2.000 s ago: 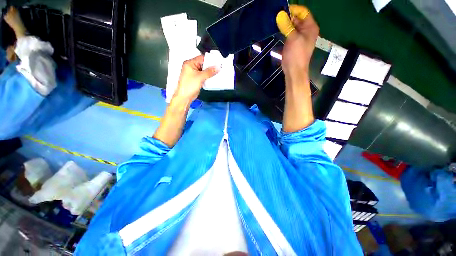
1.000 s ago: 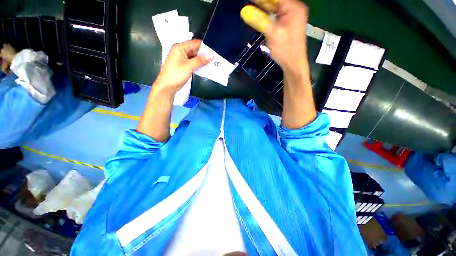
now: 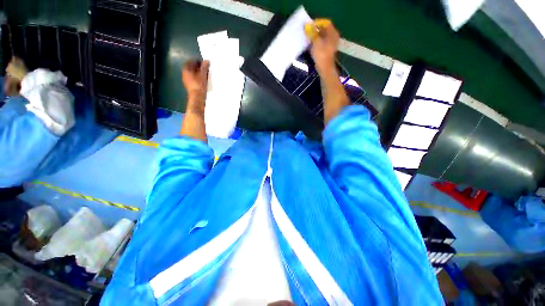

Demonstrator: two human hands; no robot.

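Note:
My right hand [image 3: 323,43], with yellow finger cots, holds the upper right edge of a white-covered unit [image 3: 287,45] at the top end of a black tray [image 3: 272,80]. Dark glossy units [image 3: 308,89] lie in that tray's other slots, partly behind my right forearm. My left hand [image 3: 195,76] is at the left edge of a long stack of white sheets [image 3: 224,95]; its fingers look dark and blurred, and I cannot tell whether they grip a sheet.
A tray of white rectangles [image 3: 412,116] lies at the right, beside a small printed slip [image 3: 395,79]. An empty-looking black tray [image 3: 121,66] stands at the left. Another person's sleeve [image 3: 24,137] shows at far left. A red object [image 3: 460,194] and stacked trays [image 3: 436,236] are at lower right.
The dark unit that my right hand held up now shows a white face and is down at the tray. My left hand has let go of the single sheet and moved left to the stack.

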